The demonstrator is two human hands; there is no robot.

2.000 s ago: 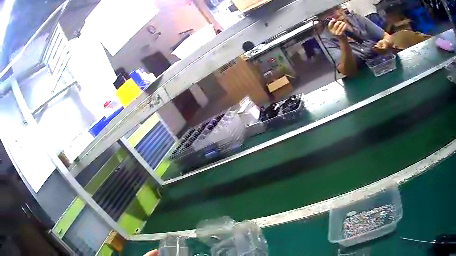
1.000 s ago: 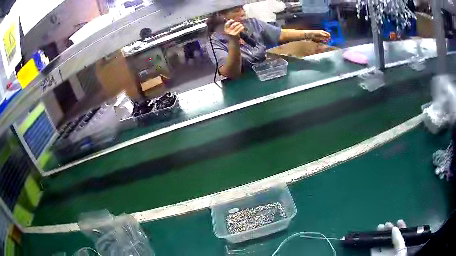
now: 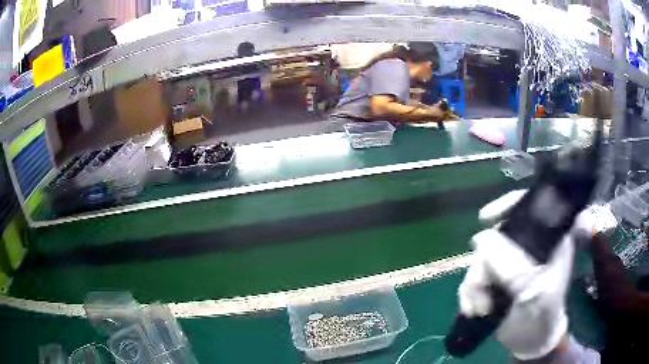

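My right hand (image 3: 523, 291), in a white glove, is at the lower right, blurred. It is closed around a thick black electric screwdriver(?) (image 3: 551, 206) with a pale label, held tilted with its top up and its dark lower end near the bench. A clear tub (image 3: 349, 350) of tiny silvery-brown pieces, apparently screws (image 3: 343, 329), stands left of my hand at the bench's near edge. A thin white wire (image 3: 421, 343) curls between them. My left hand is not in view.
Clear plastic covers (image 3: 139, 330) lie at lower left. A green belt (image 3: 249, 245) runs behind a pale rail. A person (image 3: 388, 89) works opposite. Another gloved hand (image 3: 599, 219) with a dark sleeve is at right. A wire bundle (image 3: 558, 60) hangs from the shelf.
The view has swung right, then levelled. My right hand has lifted the black tool from lying flat to a raised, tilted hold. The person opposite now leans over the bench.
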